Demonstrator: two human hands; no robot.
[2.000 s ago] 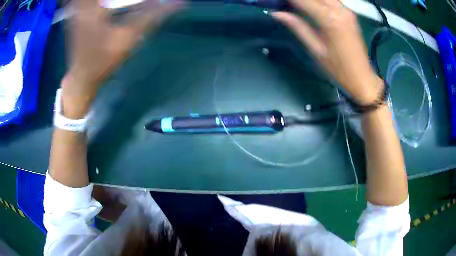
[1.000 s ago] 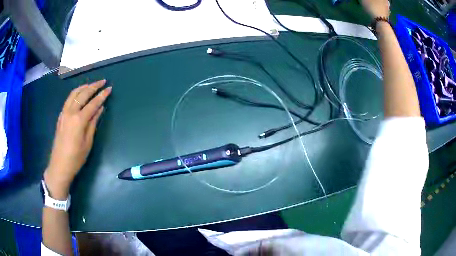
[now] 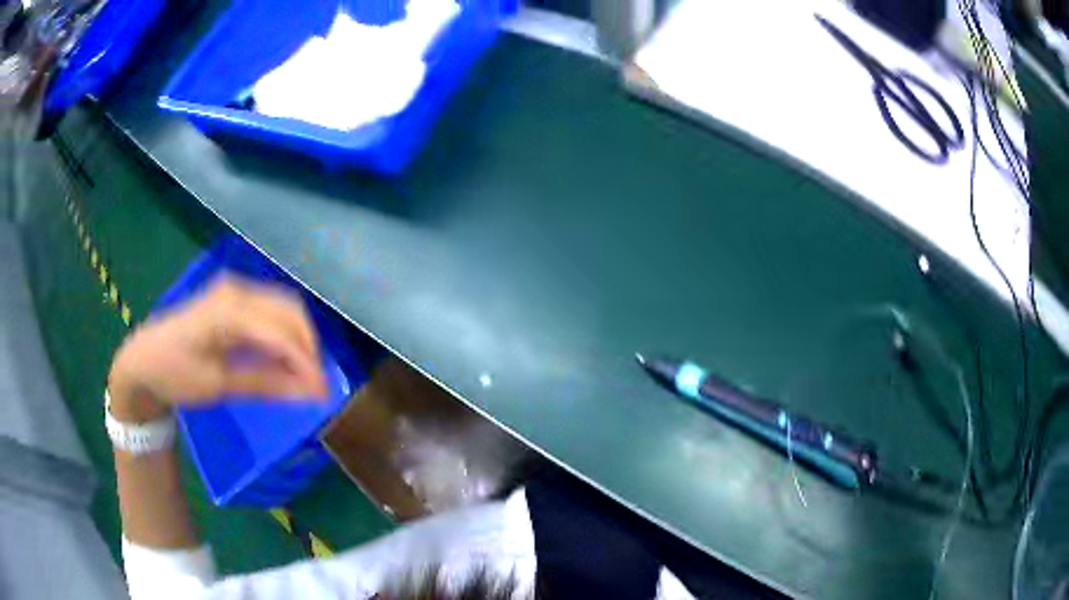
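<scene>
The 3D pen (image 3: 762, 424) lies on the green bench (image 3: 563, 246) at the right, its dark tip pointing up-left and its blunt end toward the black cable. A thin clear filament (image 3: 967, 445) curves beside and across it. My left hand (image 3: 240, 346) is blurred, over the blue floor bin below the bench edge, fingers curled; whether it holds anything cannot be told. My right hand is out of the picture.
A blue tray (image 3: 387, 147) with white material stands at the upper left. Black scissors (image 3: 897, 100) lie on the white sheet (image 3: 750, 70) at the upper right, near black cables (image 3: 979, 223). A brown cardboard box (image 3: 387, 440) with pale scraps is under the bench edge.
The view has turned left. My left hand has moved from above the bench to over the floor bin and its fingers have curled. My right hand has left the picture. The pen still lies on the bench.
</scene>
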